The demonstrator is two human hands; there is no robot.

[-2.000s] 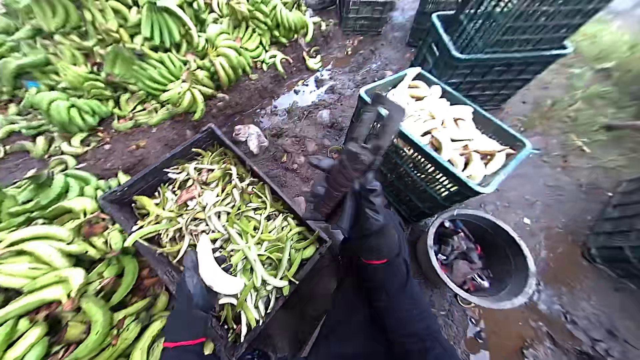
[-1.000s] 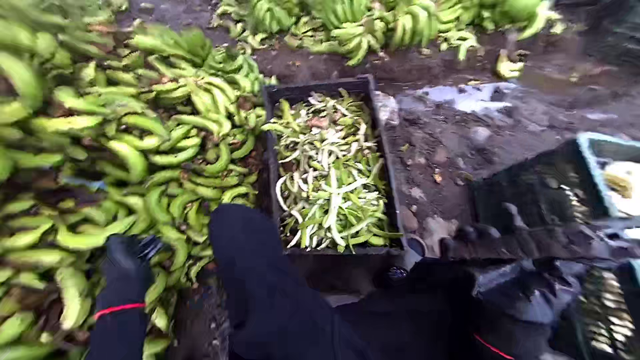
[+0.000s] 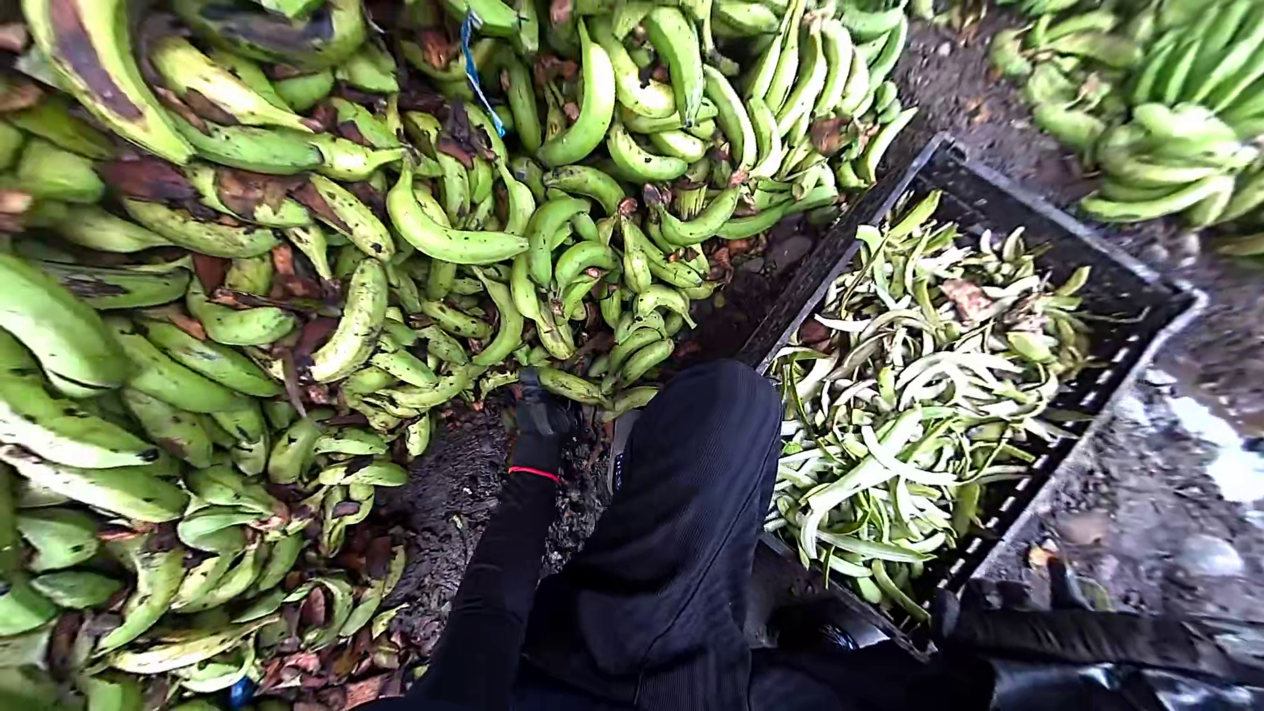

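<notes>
My left hand [image 3: 541,420], in a dark glove with a red cuff edge, reaches to the lower edge of a heap of green plantains [image 3: 454,242]. Its fingertips meet a small green plantain [image 3: 571,386]; whether they close on it is hidden. My right hand [image 3: 1106,681] is dark and only partly seen at the bottom right corner, beside a long dark object [image 3: 1076,632]; its grip is unclear. Between the hands stands a black plastic crate [image 3: 1071,222] holding green and whitish plantain peels [image 3: 908,395].
My bent knee [image 3: 706,444] in dark trousers lies between my left hand and the crate. More green plantain bunches [image 3: 1175,163] lie at the top right. Wet muddy ground with a puddle [image 3: 1220,444] is right of the crate. A blue strip [image 3: 479,74] lies on the heap.
Two seconds ago my left hand held a white peeled plantain over the peel crate; now it is at the green heap without it. The view has swung left.
</notes>
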